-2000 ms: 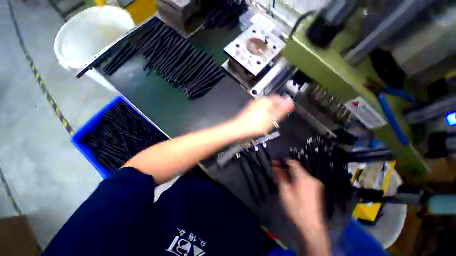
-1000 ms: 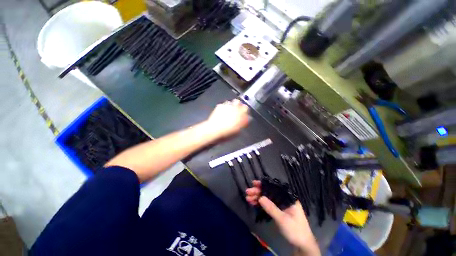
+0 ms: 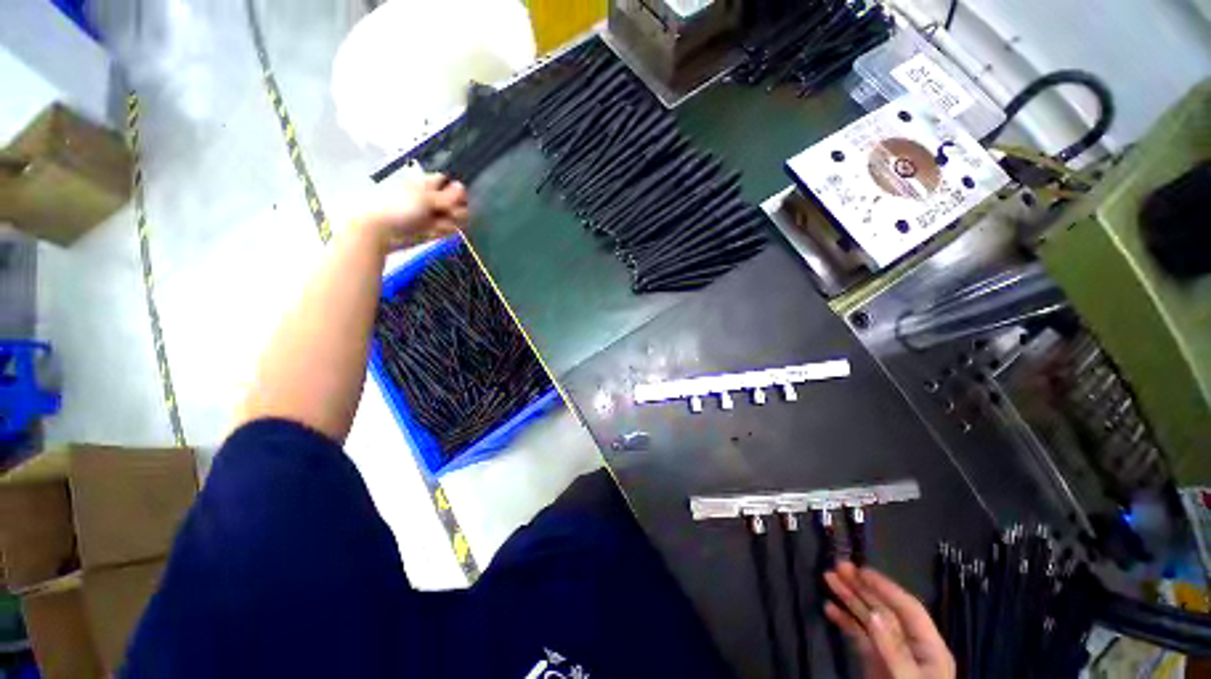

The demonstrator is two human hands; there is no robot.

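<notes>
A silver loading bar (image 3: 717, 505) lies on the black mat, with several black cable pieces (image 3: 794, 584) running down from its small blocks. My right hand (image 3: 890, 623) is at the bottom, its fingertips against the rightmost cable pieces; whether it grips one is unclear. A second bar (image 3: 741, 382) lies above the first, with small blocks along its lower edge and no cable pieces. My left hand (image 3: 432, 206) is off the bench's left edge, beside the white tub and a dark bunch of rods (image 3: 489, 133), blurred, fingers curled; a hold on anything cannot be told.
Black rods (image 3: 644, 179) lie in a dense row on the green surface. A blue bin (image 3: 438, 464) of black pieces stands below the left edge. A loose cable pile (image 3: 1016, 597) lies lower right. A square mould plate (image 3: 903, 173) and the green press (image 3: 1142, 239) stand right. White tub (image 3: 412, 80) upper left.
My left hand has swung away from the press side to the bench's left edge. A second bar now shows on the mat. The black bunch in my right hand is no longer visible. The view has shifted left.
</notes>
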